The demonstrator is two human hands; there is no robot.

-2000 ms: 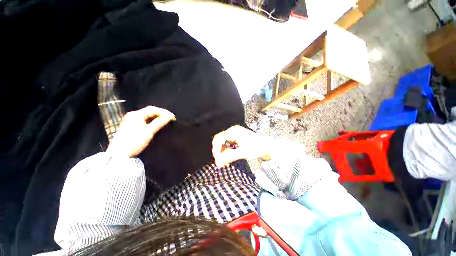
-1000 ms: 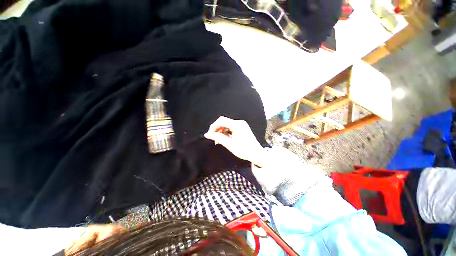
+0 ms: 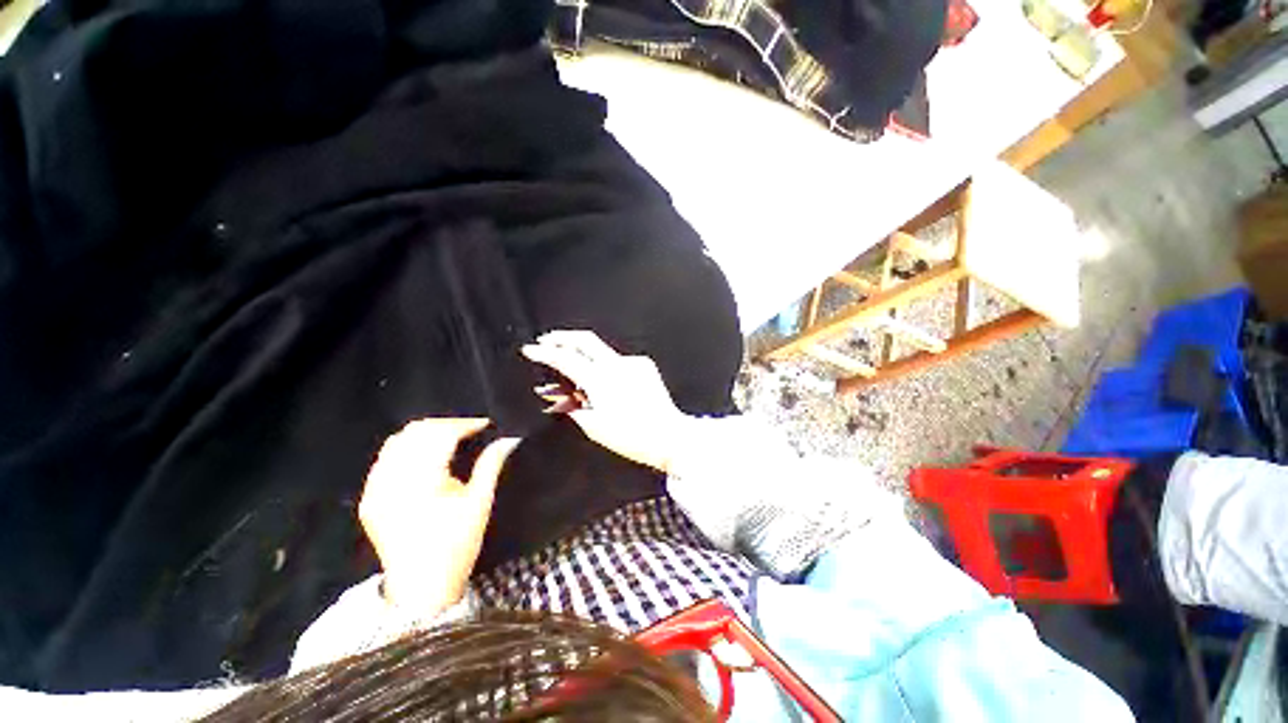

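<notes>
A large black garment (image 3: 325,339) covers the left and middle of the view and reaches the wearer's lap. A narrow black flap (image 3: 480,304) lies on it as a faintly raised strip, its plaid side out of sight. My left hand (image 3: 431,502) is at the flap's lower end, thumb and forefinger pinching the black cloth there. My right hand (image 3: 607,403) is beside the flap, fingers curled around a small reddish and pale object, perhaps thread snips, mostly hidden. Pale lint specks and thin threads lie on the black cloth.
Another black garment with plaid bands (image 3: 791,64) lies at the far side of the white table (image 3: 692,156). To the right are a wooden stool (image 3: 1017,240), a red plastic stool (image 3: 1038,523) with a person's grey sleeve (image 3: 1222,530) beside it, and a blue crate (image 3: 1158,374).
My left hand has come from the lower left edge onto the garment. The flap's plaid side, visible earlier, is now hidden and its black side shows. My right hand has shifted slightly left.
</notes>
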